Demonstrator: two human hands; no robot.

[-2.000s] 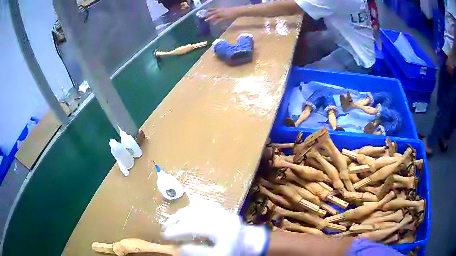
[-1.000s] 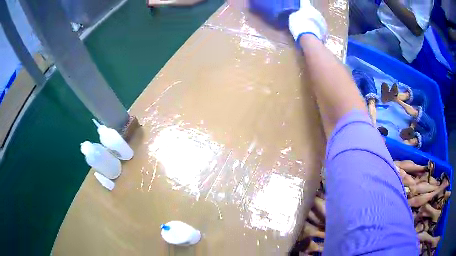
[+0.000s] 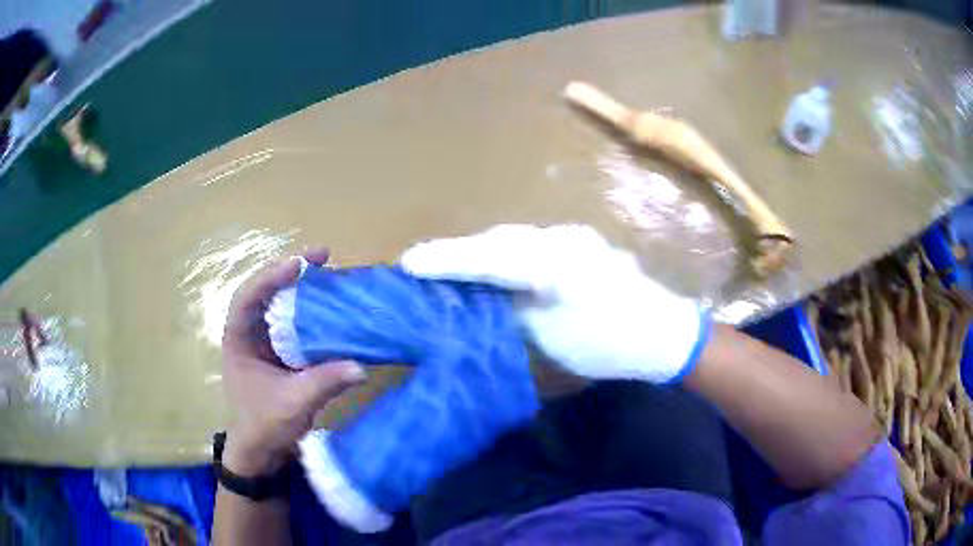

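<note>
A blue shorts piece with two frayed white hems is held between my two hands, low over the bench's near edge. My bare left hand, with a black wristband, grips the upper shorts leg at its hem. My gloved right hand lies over the waist end of the shorts; its fingertips reach along the top side. The hems face left and the sockets cannot be seen. A tan leg lies on the bench beyond my right hand, with its plain peg end at upper left and its sandalled foot at lower right.
A white glue bottle lies right of the leg on the glossy bench. Another white object is at the top edge. The green belt runs behind, carrying a tan piece. A crate heaped with legs is at right. A red-handled tool lies far left.
The view has swung round. My right hand, earlier reaching out to the shorts piece, now holds it close in front of me. My left hand has come into view, gripping a hem.
</note>
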